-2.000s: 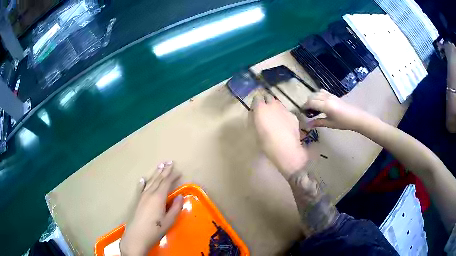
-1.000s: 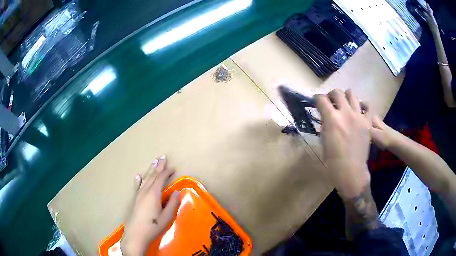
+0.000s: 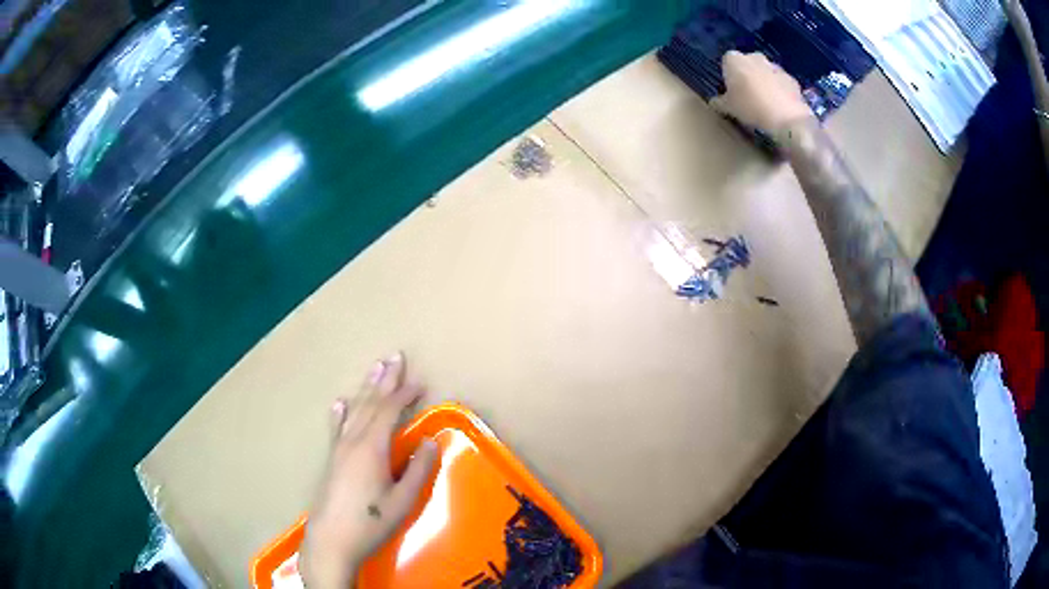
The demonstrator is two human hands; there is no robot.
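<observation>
My left hand (image 3: 374, 489) lies palm down with fingers apart over the upper left rim of the orange tray (image 3: 466, 460), holding nothing. A heap of black slivers, possibly side keys (image 3: 535, 547), lies at the tray's right side. My right hand (image 3: 762, 92) is at the near edge of the stack of black phone frames (image 3: 811, 46), fingers curled; I cannot tell if it grips one. More dark slivers (image 3: 716, 270) lie loose on the cardboard right of centre.
The tan cardboard sheet (image 3: 460, 299) has a seam and borders the glossy green belt (image 3: 311, 230). A small greyish pile (image 3: 530, 158) lies near its far edge. A white holed panel (image 3: 920, 69) stands beyond the stack; a red object (image 3: 995, 334) is at right. Clear plastic (image 3: 138, 104) lies beyond the belt.
My right hand has moved away from the blurred black frame to the stack at the upper right. The other person's hand and that frame have left the middle. My left hand has stayed at the tray.
</observation>
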